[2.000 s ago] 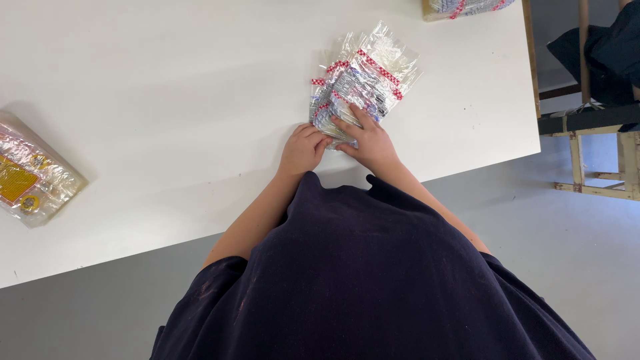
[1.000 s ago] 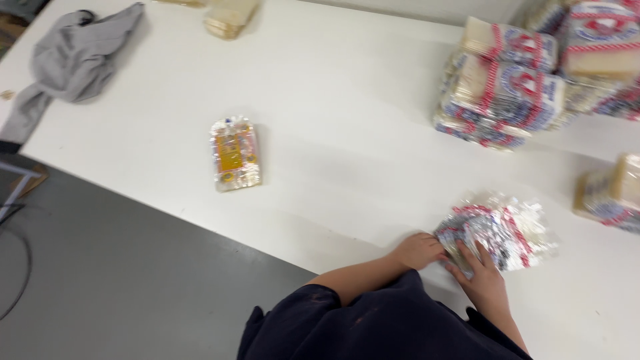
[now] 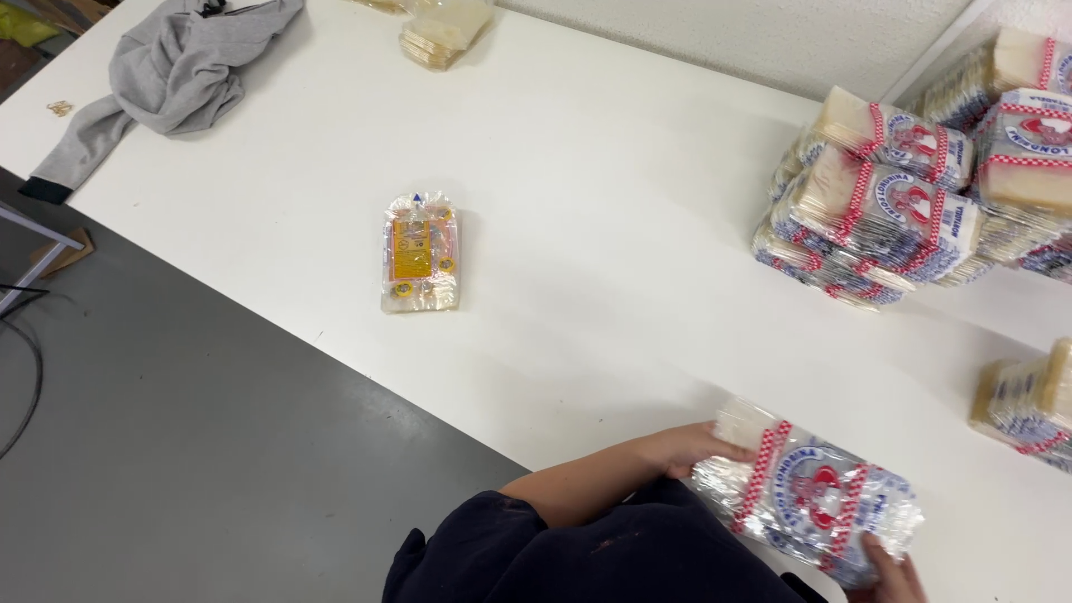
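Both my hands hold a stack of printed clear plastic bags [image 3: 808, 494] at the near right edge of the white table. My left hand [image 3: 699, 448] grips its left end, thumb on top. At the lower right end, my right hand [image 3: 892, 569] has its thumb over the bags, partly cut off by the frame. Red checked bands and a red and blue print show on the top bag. The fingers beneath the stack are hidden.
Piled bundles of similar bags [image 3: 896, 201] stand at the upper right, with another bundle [image 3: 1026, 402] at the right edge. A yellow-printed bag stack [image 3: 421, 255] lies mid-table. A grey garment [image 3: 180, 71], rubber bands [image 3: 59, 108] and plain bags [image 3: 444, 33] lie farther back.
The bags lay fanned under my hands; now they form a more even stack, gripped at both ends. My right hand has moved to the far right end. The view has swung left.
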